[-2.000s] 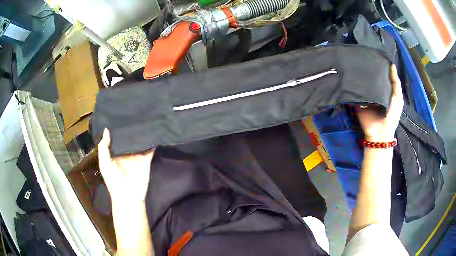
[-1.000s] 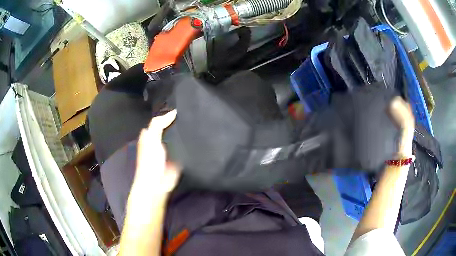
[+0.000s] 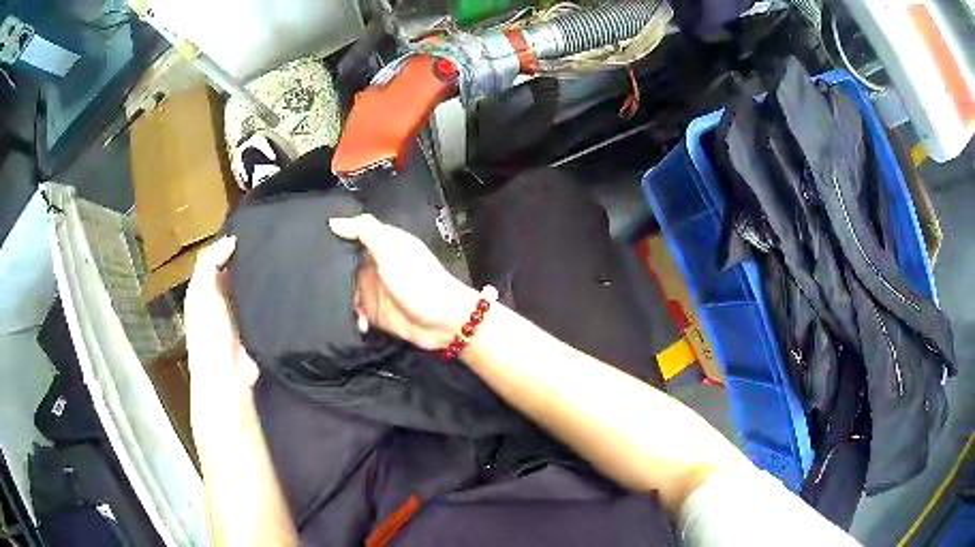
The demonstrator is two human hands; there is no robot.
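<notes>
A black fabric panel (image 3: 294, 272) is folded into a pad above the left side of my aproned lap (image 3: 556, 278). Its zipper does not show. My left hand (image 3: 222, 331) holds its left edge. My right hand (image 3: 401, 283), with a red bead bracelet at the wrist, grips its right edge, thumb on top. Dark gathered fabric hangs below the pad over the lap. Several zippered panels (image 3: 823, 235) lie in a loose heap in and over the blue plastic crate (image 3: 743, 369) at the right.
A white-lined bin (image 3: 112, 342) with dark sewn pieces (image 3: 80, 486) stands at the left. A cardboard box (image 3: 182, 182) is behind it. An orange-red fitting (image 3: 390, 118) on a grey ribbed hose (image 3: 593, 29) is beyond my knees. A white tabletop edge shows at the top.
The panel, stretched out between both hands, is now folded into a pad at the left. My right hand has moved left from beside the crate, uncovering the crate and its heap.
</notes>
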